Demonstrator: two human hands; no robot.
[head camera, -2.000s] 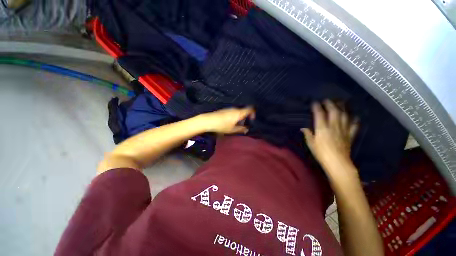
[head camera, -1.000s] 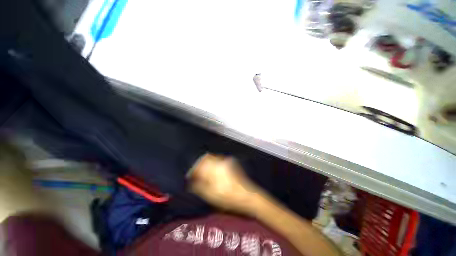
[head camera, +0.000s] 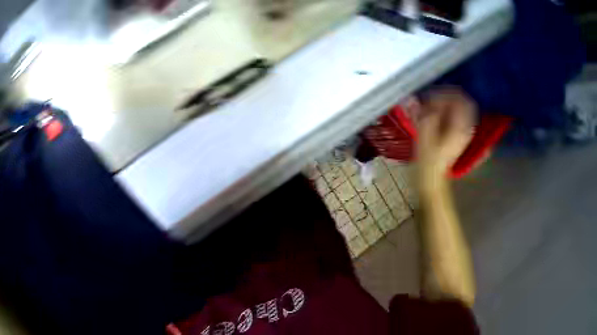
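My right hand is blurred, reaching out at the upper right over a red basket, beside blue cloth. Its fingers are too blurred to tell whether they grip the cloth. My left hand is not visible; only a blurred skin-toned patch shows in the bottom left corner. A large dark navy garment piece hangs over the table's left end and covers the left of the view. A small red part shows at its top, beside the bright lamp glare.
The white table runs diagonally, its front edge towards me. Black thread snips lie on it. Dark blurred items lie at its far right end. Tiled floor shows below, with a whitish scrap near the basket.
The view has swung right, to the table's right end and basket. My right hand has moved from the cloth at my lap out over the basket. My left hand has left the view.
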